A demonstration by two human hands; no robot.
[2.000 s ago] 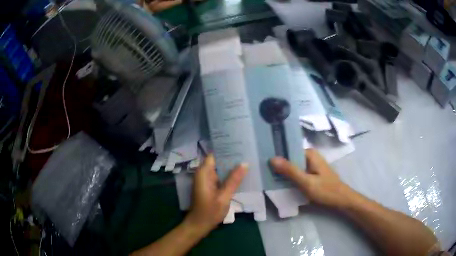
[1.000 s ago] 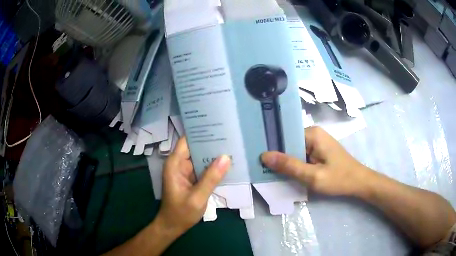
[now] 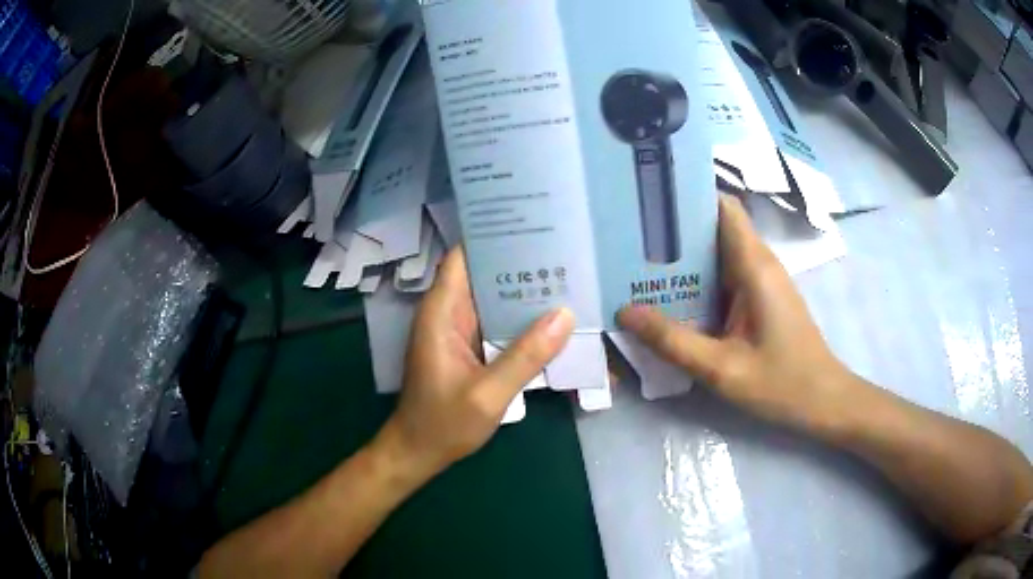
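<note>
A light blue and white flat retail box (image 3: 521,170) with a fan picture and "MINI FAN" print is held upright in front of me, its top cut off by the picture's edge. My left hand (image 3: 470,362) grips its lower left edge, thumb on the printed face. My right hand (image 3: 759,328) grips its lower right edge, thumb just below the print. White tabs hang from its bottom end between the hands. The fingers behind the box are mostly hidden.
More flat boxes (image 3: 391,204) lie behind on both sides. Dark grey handheld mini fans (image 3: 895,124) lie upper right, near stacked cartons (image 3: 1002,79). A desk fan (image 3: 266,23), dark stacked round parts (image 3: 232,141) and a clear plastic bag (image 3: 113,328) are left. A glossy sheet (image 3: 782,486) covers the right side.
The box has come closer and risen in view, its top now out of the picture. Both thumbs have moved lower on it, uncovering the "MINI FAN" print. Both hands still hold it.
</note>
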